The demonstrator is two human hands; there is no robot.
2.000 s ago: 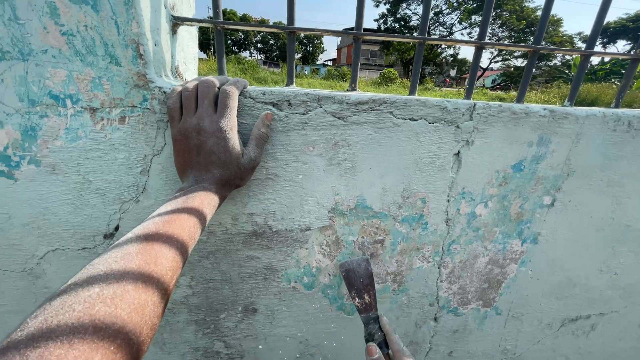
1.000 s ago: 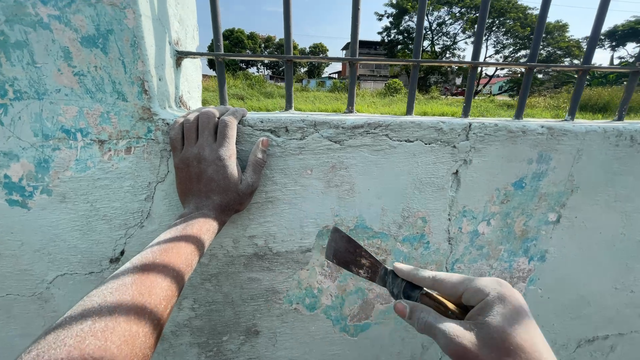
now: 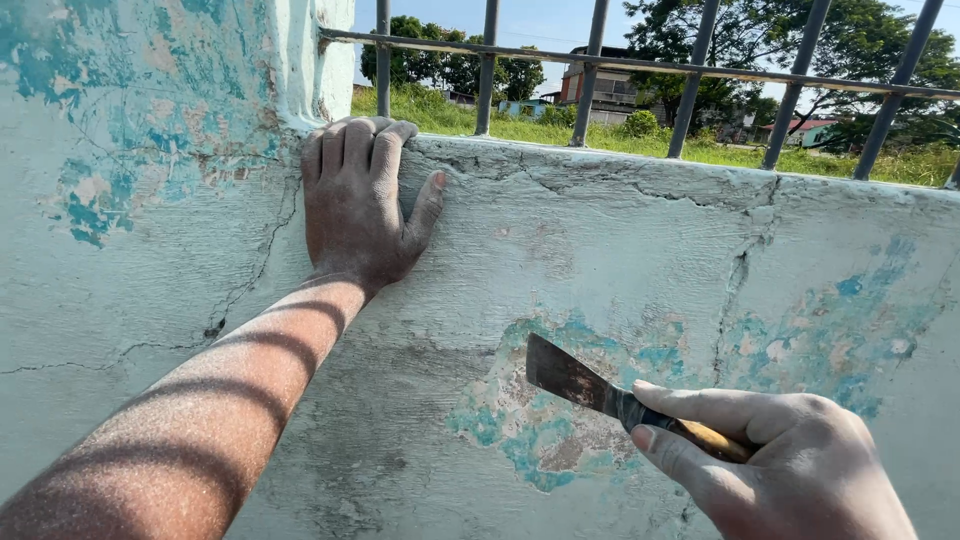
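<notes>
My left hand (image 3: 364, 199), coated in pale dust, rests on the top edge of a painted masonry wall (image 3: 480, 277), fingers over the ledge and thumb spread to the side. It holds no tool. At the lower right my right hand (image 3: 780, 457) grips a paint scraper (image 3: 574, 375) by its wooden handle, with dark wrapping near the blade. The blade points up and left over a patch of flaked turquoise paint (image 3: 547, 442); whether it touches the wall cannot be told.
Metal bars (image 3: 592, 75) with a horizontal rail rise from the wall top. A wall pillar (image 3: 315, 60) stands left of them. Cracks (image 3: 731, 292) run down the wall, with more peeling paint (image 3: 840, 330) at the right. Grass, trees and buildings lie beyond.
My right hand, mostly out of view two seconds ago, has come further into view with the scraper, whose blade has turned from upright to slanting up-left. My left hand stays on the wall top.
</notes>
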